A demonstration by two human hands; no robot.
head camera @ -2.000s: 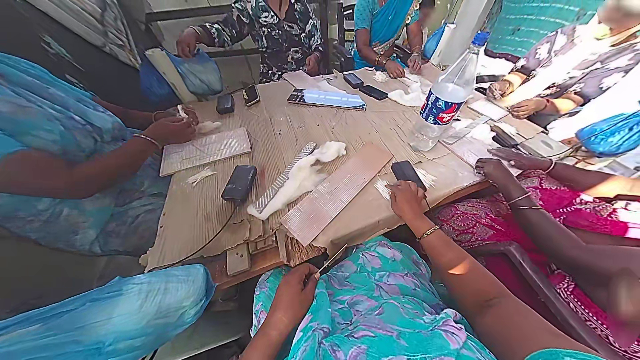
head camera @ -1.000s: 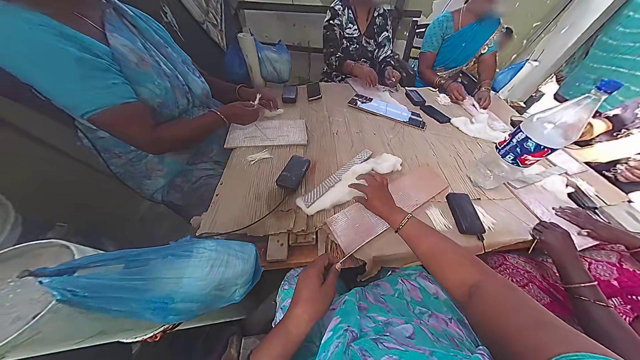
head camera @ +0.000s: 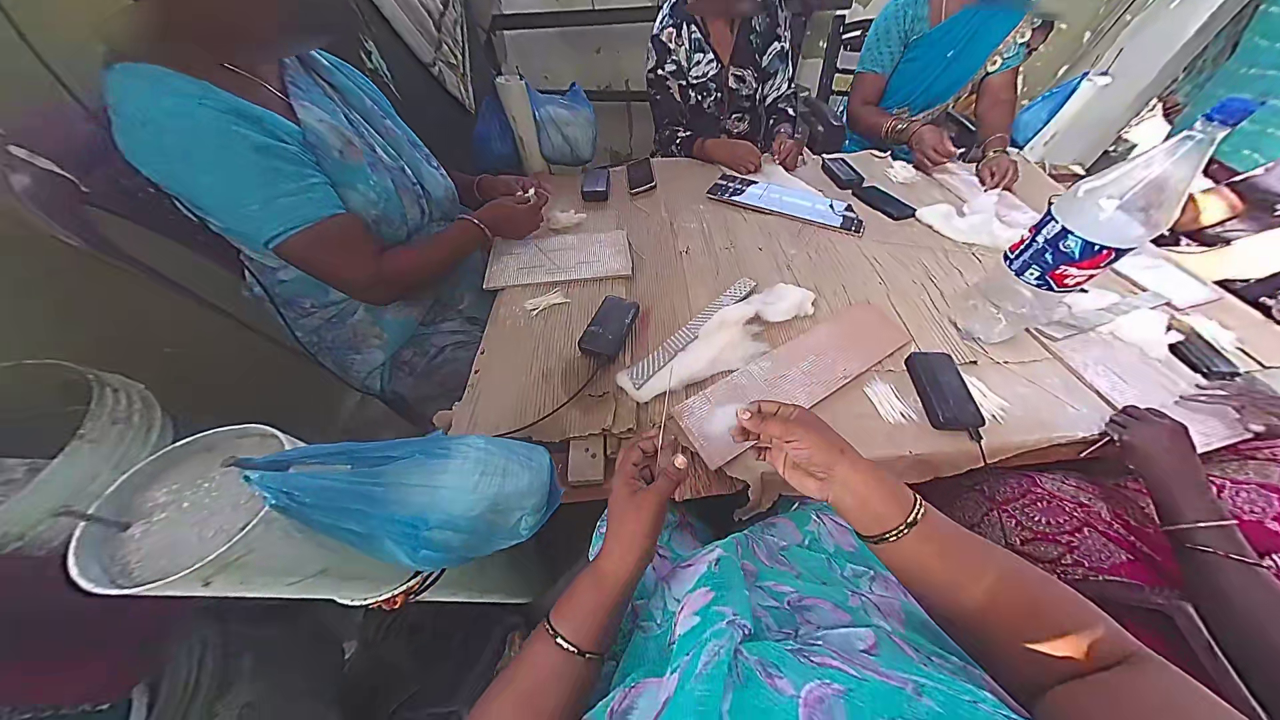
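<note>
My left hand (head camera: 646,478) grips a thin stick (head camera: 664,410), held upright near the table's front edge. My right hand (head camera: 800,448) pinches a small tuft of white cotton (head camera: 728,420) over the near end of a pinkish ribbed board (head camera: 800,375). Behind the board lies a larger piece of white cotton (head camera: 725,345), with a striped strip (head camera: 690,340) along its left side. Thin white sticks (head camera: 888,400) lie to the right of the board, beside a black box with a cable (head camera: 944,390).
Co-workers sit around the cardboard-covered table (head camera: 540,370). A plastic bottle (head camera: 1090,225) stands tilted in view at right. Another black corded box (head camera: 608,328) is left of the cotton. A blue plastic bag (head camera: 410,495) lies over a white bucket (head camera: 200,510) at left. Phones lie farther back.
My right hand has come from the large cotton piece towards my left hand, with a small tuft in its fingers. The left hand's stick now points upward. The view has swung left.
</note>
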